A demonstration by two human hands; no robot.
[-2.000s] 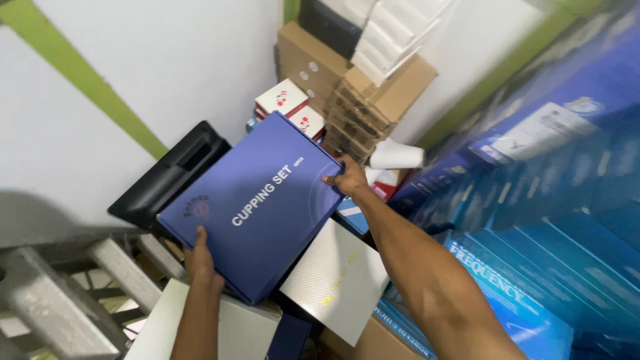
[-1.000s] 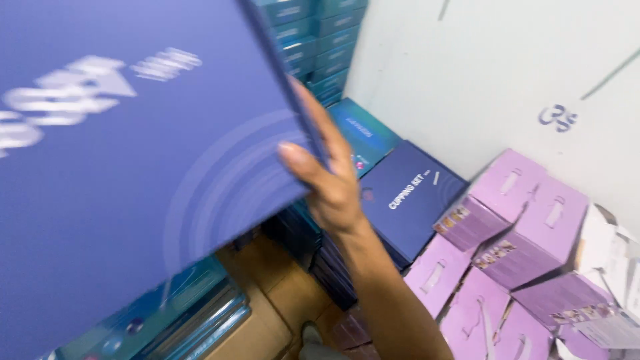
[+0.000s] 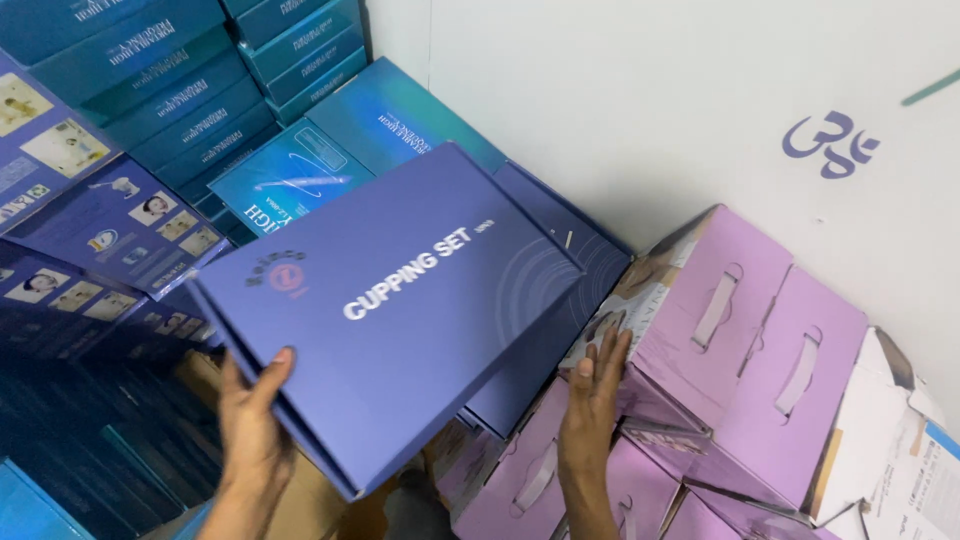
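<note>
A blue cardboard cupping set box [image 3: 405, 315] is held tilted in front of me. My left hand [image 3: 259, 420] grips its lower left edge, thumb on the lid and fingers underneath. The box lies partly over a second blue box [image 3: 525, 352] of the same look, which rests behind and below it. My right hand [image 3: 596, 405] is off the held box, fingers extended and nothing in it, beside the side of a pink carton [image 3: 675, 322] with a carry handle.
Teal boxes [image 3: 187, 97] are stacked at the upper left, with flatter teal ones [image 3: 405, 112] beside the white wall [image 3: 600, 90]. Purple printed boxes [image 3: 112, 217] stand at the left. Several pink cartons [image 3: 517, 480] and a torn white carton [image 3: 885, 442] fill the right.
The view has swung from the corner with brown cartons to the pink cartons and white wall. My right hand, on the box's edge in both earlier frames, has let go.
</note>
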